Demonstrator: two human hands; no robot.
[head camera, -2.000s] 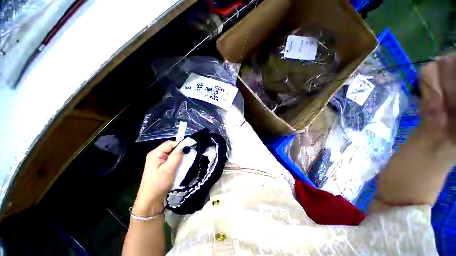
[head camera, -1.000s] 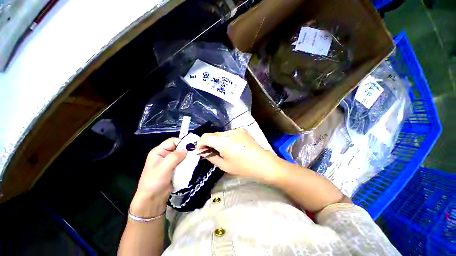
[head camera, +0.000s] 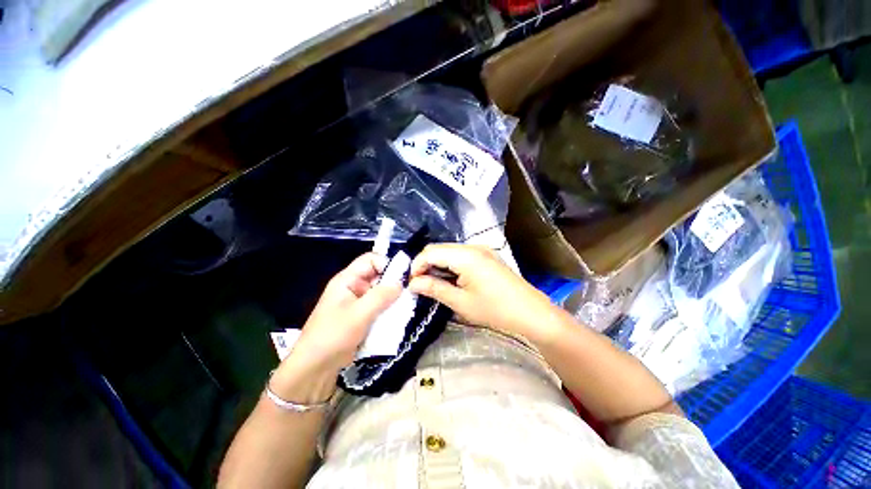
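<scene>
A dark garment (head camera: 416, 355) with wavy white trim lies bunched in the lap. My left hand (head camera: 351, 308) pinches its pale edge, with a narrow white strip (head camera: 384, 236) standing up above the fingers. My right hand (head camera: 477, 287) is at the same edge, fingertips closed on it close to my left fingertips. The dark button is hidden by the fingers, and no needle can be made out. A clear polybag (head camera: 355, 196) with a handwritten label (head camera: 449, 163) lies just beyond the hands.
A white-topped table (head camera: 181, 86) curves along the upper left. An open cardboard box (head camera: 659, 205) holding bagged dark garments stands at the upper right. A blue crate (head camera: 807, 258) with bagged pale garments is beside it. A small white card (head camera: 285, 342) shows by my left forearm.
My right hand has come from far out at the right to the garment's edge beside my left hand. The button seen before is now covered. The camera view has shifted.
</scene>
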